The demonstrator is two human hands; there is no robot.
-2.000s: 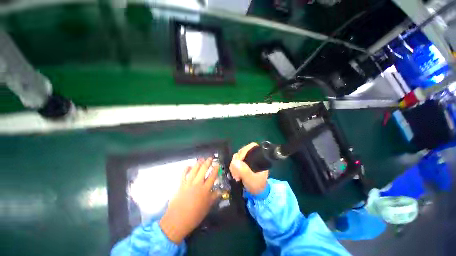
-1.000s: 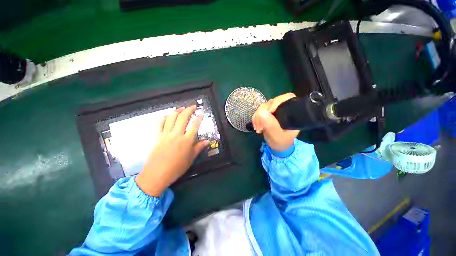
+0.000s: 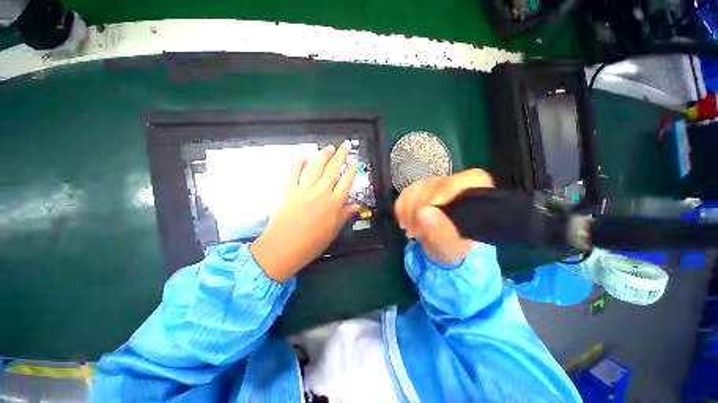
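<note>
The open tablet assembly [image 3: 236,189] lies in a black holding tray [image 3: 169,193] on the green worktop, its middle bright white. My left hand [image 3: 311,208] rests flat with fingers apart over its right part, fingertips at the circuit board [image 3: 362,185]. The hand hides part of the assembly. My right hand [image 3: 437,212] is shut on the black electric screwdriver [image 3: 504,219], which lies nearly level and points left, just right of the tray. Its tip is hidden. The round screw dish [image 3: 421,161] is just above my right hand, speckled silver-grey. No screw can be told on the tool.
A second black tray [image 3: 512,118] with a neighbouring tablet [image 3: 557,138] stands at the right, partly behind the screwdriver. A worn white rail [image 3: 275,38] runs along the back, with the brighter green belt beyond. A pale green fan [image 3: 634,277] and blue items are at the lower right.
The view has shifted, so tray and dish sit further right. My left hand stays on the assembly. My right hand still holds the screwdriver, now a little below the dish.
</note>
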